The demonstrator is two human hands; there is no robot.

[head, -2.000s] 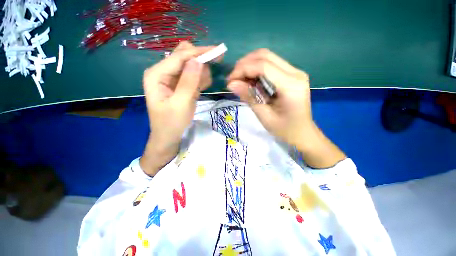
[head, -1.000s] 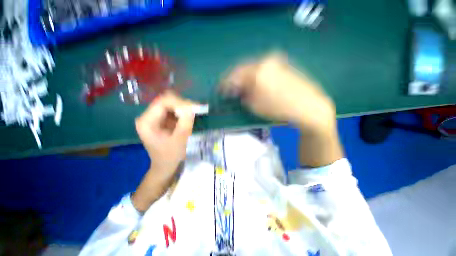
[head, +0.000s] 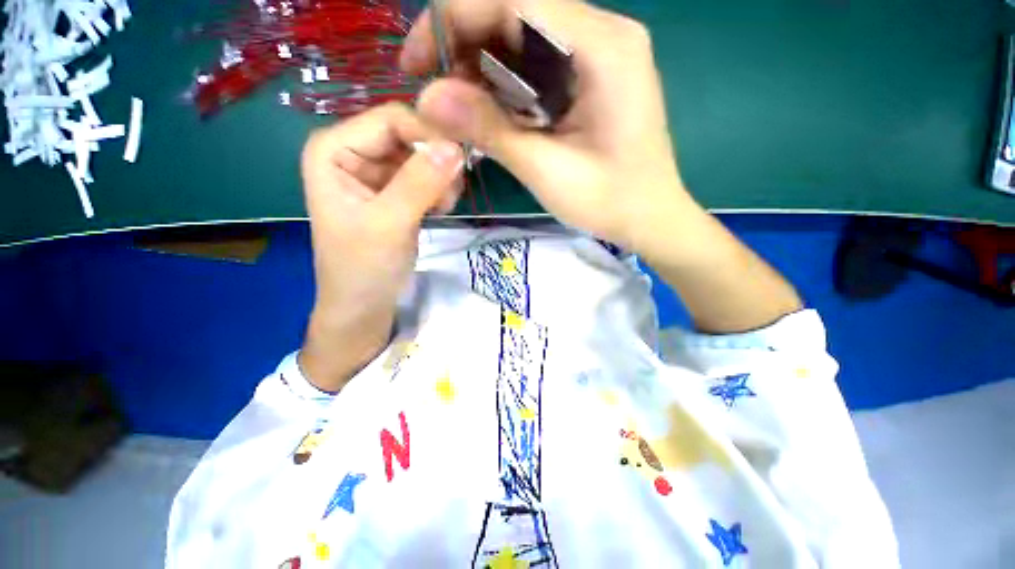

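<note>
My left hand [head: 373, 189] pinches a small white piece [head: 436, 151] between thumb and forefinger, with a fine red lead [head: 480, 191] hanging just right of it. My right hand [head: 590, 133] touches the left fingertips and holds a thin silver rod [head: 441, 39] upright between thumb and forefinger. A squarish dark and silver piece [head: 545, 69] is also held in the right fingers. The meeting point of rod, white piece and lead is partly hidden by the fingertips.
White strips [head: 50, 78] lie loose at the far left. A pile of red leads [head: 323, 56] with small white ends lies behind my left hand. A grey-white device [head: 1004, 133] is cut off at the right edge. The green tabletop [head: 824, 122] ends near my wrists.
My right hand has come back left to meet my left hand, now with a rod in its fingers. The view has shifted, so the blue trays are out of the picture.
</note>
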